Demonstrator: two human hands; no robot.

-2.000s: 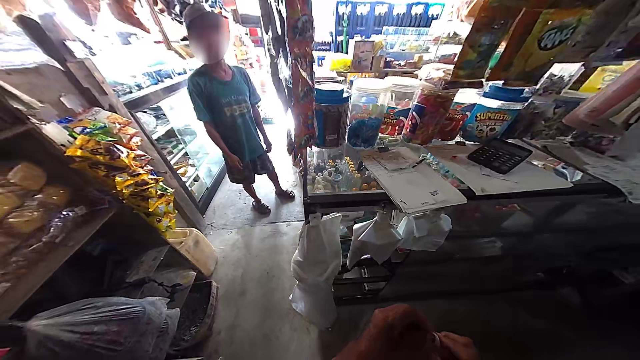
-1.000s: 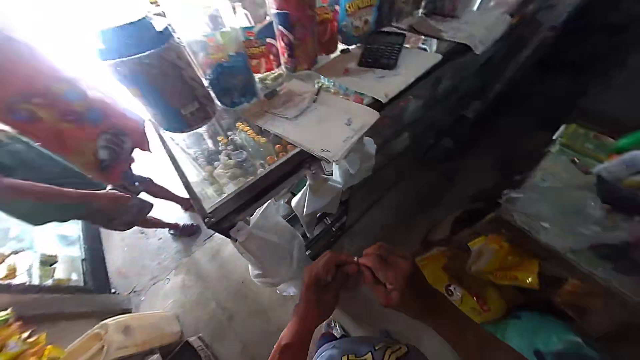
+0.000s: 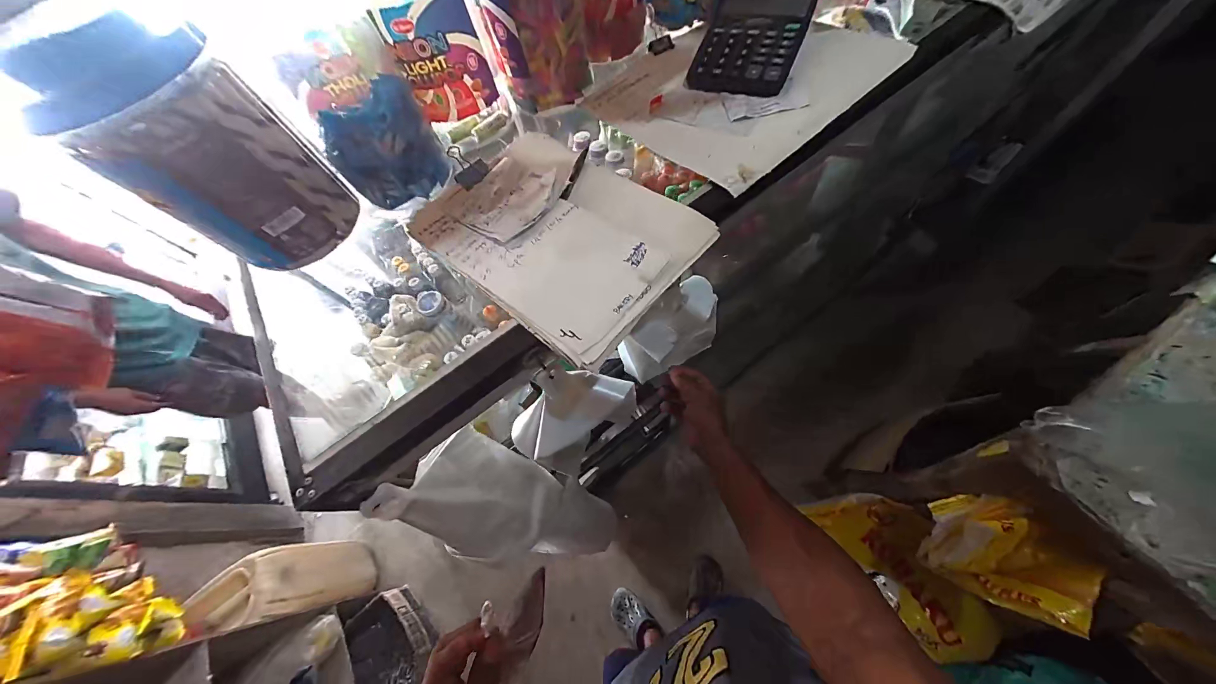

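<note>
My right hand [image 3: 695,407] is at the counter's front edge, beside a small white plastic bag [image 3: 670,328] hanging there; its fingertips are partly hidden, so what it grips is unclear. My left hand [image 3: 461,651], low in the view, holds a small whitish item between thumb and fingers, with a thin dark reddish piece [image 3: 527,617] beside it. Between the hands hang a second white bag [image 3: 570,413] and a larger white plastic bag [image 3: 503,499]. Above them, a clipped stack of handwritten papers [image 3: 579,275] lies on the glass counter, with a pen on it.
A calculator [image 3: 750,43] lies on more paper farther back. A blue-lidded jar [image 3: 218,152] stands at the upper left, near people across the counter. Yellow plastic bags [image 3: 902,570] lie at the lower right. Snack packets [image 3: 85,608] and a pale plastic container [image 3: 285,579] are at the lower left.
My hands were together one second ago and are now apart: the right by the hanging bags, the left low in the view. The view has swung down from the shop front.
</note>
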